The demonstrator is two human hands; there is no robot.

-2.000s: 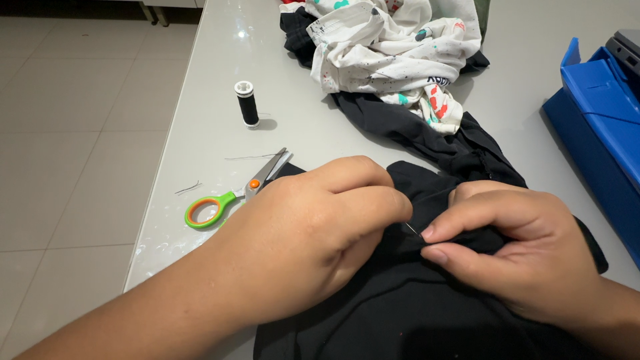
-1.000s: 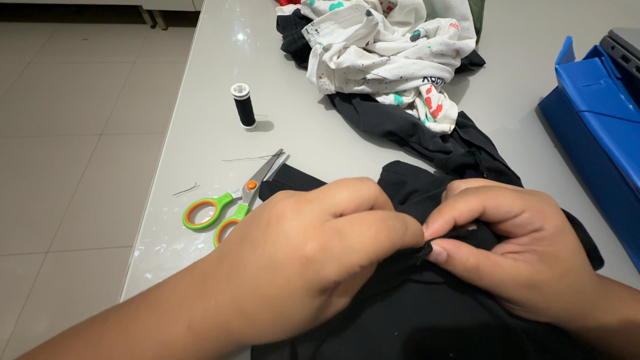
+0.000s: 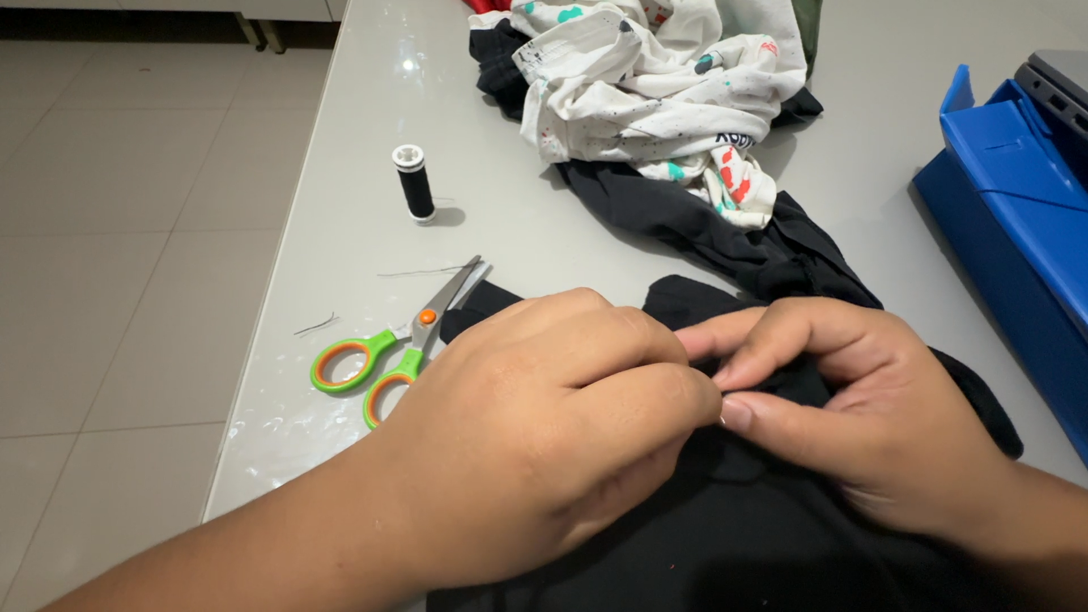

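Observation:
Black fabric [image 3: 646,527] lies under both my hands at the table's near side. My left hand [image 3: 561,416] is closed on the fabric, its fingertips hidden behind the knuckles. The thumb and forefinger of my right hand [image 3: 841,399] pinch the same fabric, and their tips meet those of my left hand. A tiny bright glint shows at the right thumb; no needle can be made out. Scissors [image 3: 427,318] with green and orange handles lie just left of my left hand, blades slightly apart. A spool of black thread [image 3: 415,187] stands upright behind them.
Loose thread ends [image 3: 316,325] lie near the table's left edge. A crumpled white garment with coloured splotches [image 3: 654,93] rests at the back, over dark cloth [image 3: 680,217]. To the right is a blue box [image 3: 1011,221] with a grey device [image 3: 1058,81] on or in it.
Two seconds ago a needle showed between my hands; it is now out of sight. My hands have come together, fingertips touching at the fabric.

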